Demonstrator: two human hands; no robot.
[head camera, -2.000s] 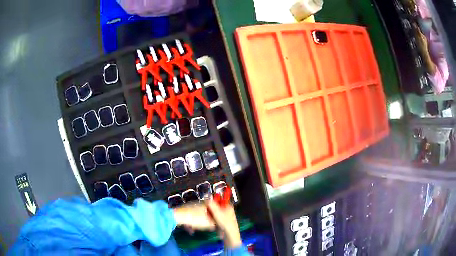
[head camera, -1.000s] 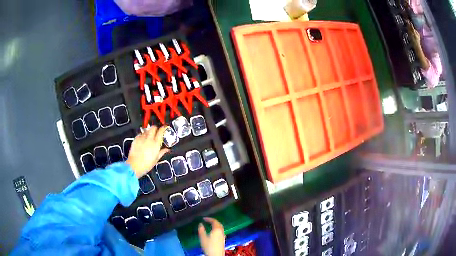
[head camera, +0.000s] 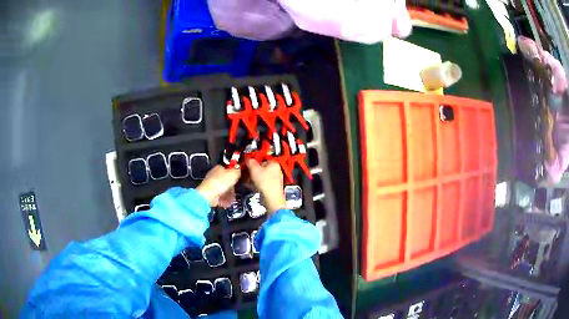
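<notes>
The black tray (head camera: 215, 140) lies in front of me, its pockets holding rows of watch cases (head camera: 168, 166) with dark faces and silver rims. Red spring clamps (head camera: 268, 112) with white tips stand in two rows at its upper right. My left hand (head camera: 219, 182) is at the left end of the second clamp row, its fingers at a clamped unit. My right hand (head camera: 265, 177) is right beside it at the same row, fingers on a red clamp. The fingertips are partly hidden, so the exact grips are hard to see.
An orange-red tray (head camera: 430, 187) with one small dark unit lies on the green bench to the right, below a pale bottle (head camera: 442, 75) on paper. A blue stool (head camera: 203, 47) and a person's pink sleeves are at the top. Another dark tray is at the lower right.
My left hand has moved up from the third row to the clamps. My right hand has come up from near the clamp bin to beside it. The view has shifted, placing the trays lower and further right.
</notes>
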